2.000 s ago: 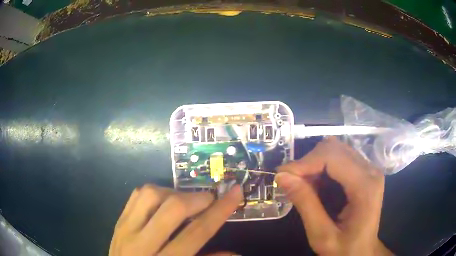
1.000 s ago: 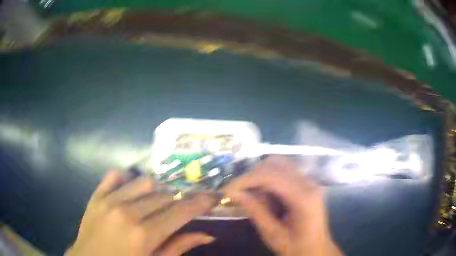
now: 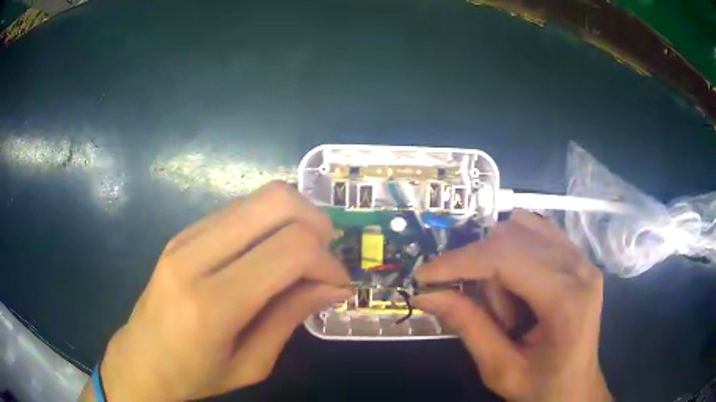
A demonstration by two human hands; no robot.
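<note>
An open white power strip housing (image 3: 399, 149) lies on the dark green mat. A green circuit board (image 3: 345, 220) with a yellow transformer (image 3: 372, 250) sits in its middle, a blue component (image 3: 437, 223) to the right. A brass contact strip (image 3: 404, 173) lies along the far side. My left hand (image 3: 243, 275) and my right hand (image 3: 510, 290) pinch opposite ends of a thin strip (image 3: 385, 287) over the near row of cells. A black wire (image 3: 406, 308) hangs beside it. My fingers hide the strip's ends and parts of the housing.
A white power cord (image 3: 542, 200) leaves the housing's right end and runs into a crinkled clear plastic bag (image 3: 628, 235). A worn brown edge rail (image 3: 597, 39) crosses the upper right, with green surface beyond. A pale object (image 3: 35, 353) is at the lower left.
My left hand has come from resting near the housing to pinching the strip's left end. My right hand also pinches the strip. The view has shifted, so the housing appears further right.
</note>
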